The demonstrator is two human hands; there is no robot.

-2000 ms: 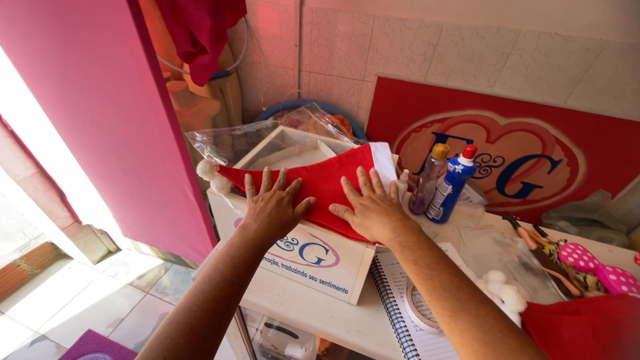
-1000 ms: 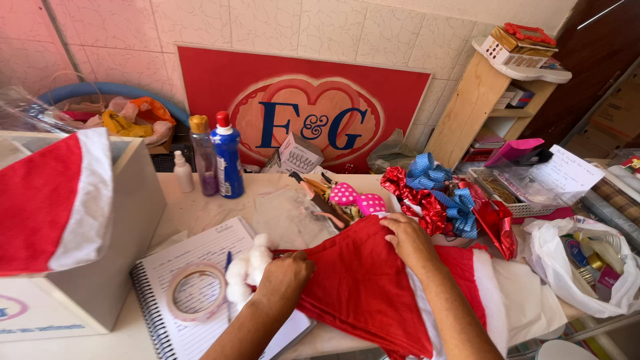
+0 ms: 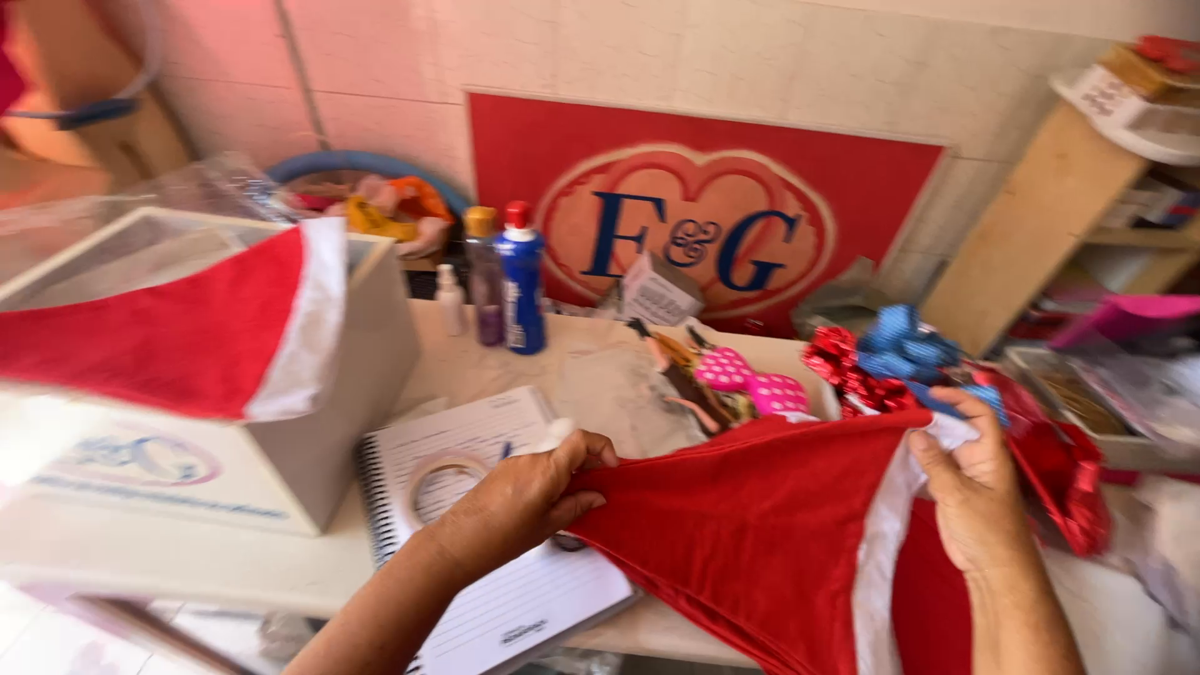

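Note:
A red Santa hat with a white band [image 3: 750, 525] is stretched between my two hands above the table's front. My left hand [image 3: 534, 497] pinches its narrow end, over the spiral notebook [image 3: 553, 600] and a roll of tape [image 3: 441, 478]. The white band at the wide end is gripped by my right hand [image 3: 975, 487]. More red fabric [image 3: 933, 600] shows beneath the band. A second red hat with a white band [image 3: 187, 337] lies across the top of a white box [image 3: 366, 375] at the left.
A blue bottle [image 3: 522, 281], an amber-capped bottle [image 3: 486, 281] and a small white bottle [image 3: 450, 300] stand behind the notebook. Pliers [image 3: 680, 375], a pink polka-dot bow [image 3: 750, 380], and red and blue ribbon bows [image 3: 905, 345] lie at the back. A red sign [image 3: 694, 216] leans on the wall.
My hands have left the hat on the box, where they rested two seconds ago. They have raised another hat from the table since one second ago. The view has swung right, then partly back left.

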